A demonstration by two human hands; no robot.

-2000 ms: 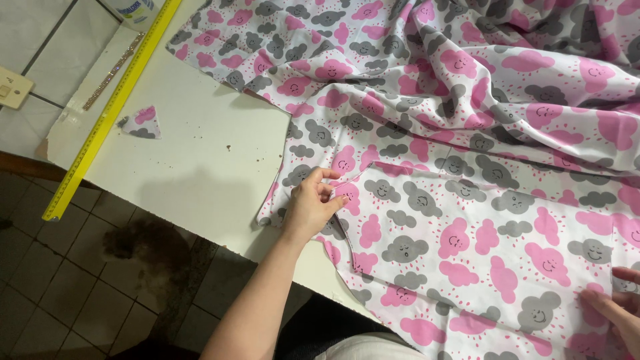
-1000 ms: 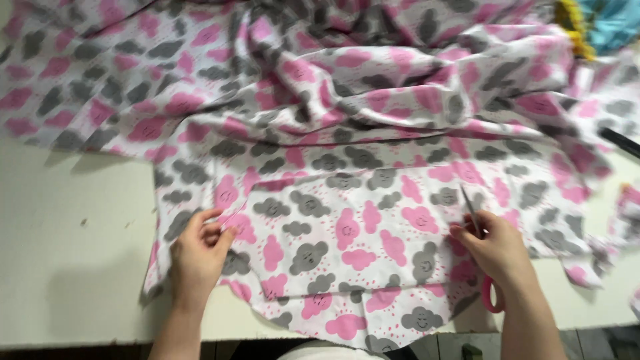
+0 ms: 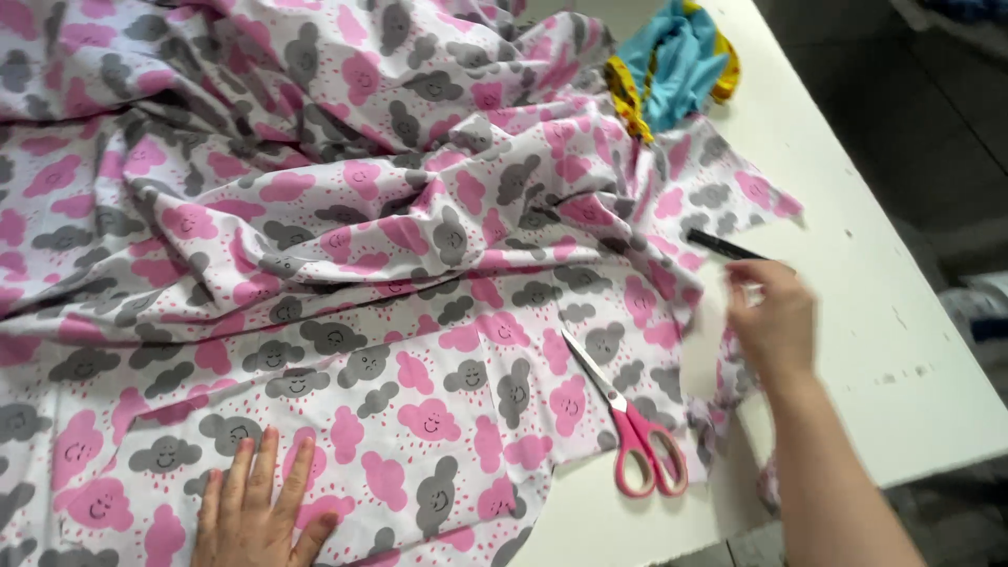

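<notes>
White fabric printed with pink and grey clouds spreads over the table, bunched at the back and flatter near me. On a folded piece of it at the lower left, my left hand rests palm down with fingers spread. My right hand, blurred, is over the table's right part, at the near end of a black pen or marker; whether the fingers grip it I cannot tell. Scissors with pink handles lie closed on the fabric's right edge, between the two hands.
A light blue and yellow cloth bundle lies at the back right. Fabric scraps are beside my right forearm. The white table's right edge slants down towards the lower right, with dark tiled floor beyond.
My right hand has let go of the scissors, which now lie on the fabric, and has moved right to the black pen. My left hand has flattened on the fabric. The view has shifted right.
</notes>
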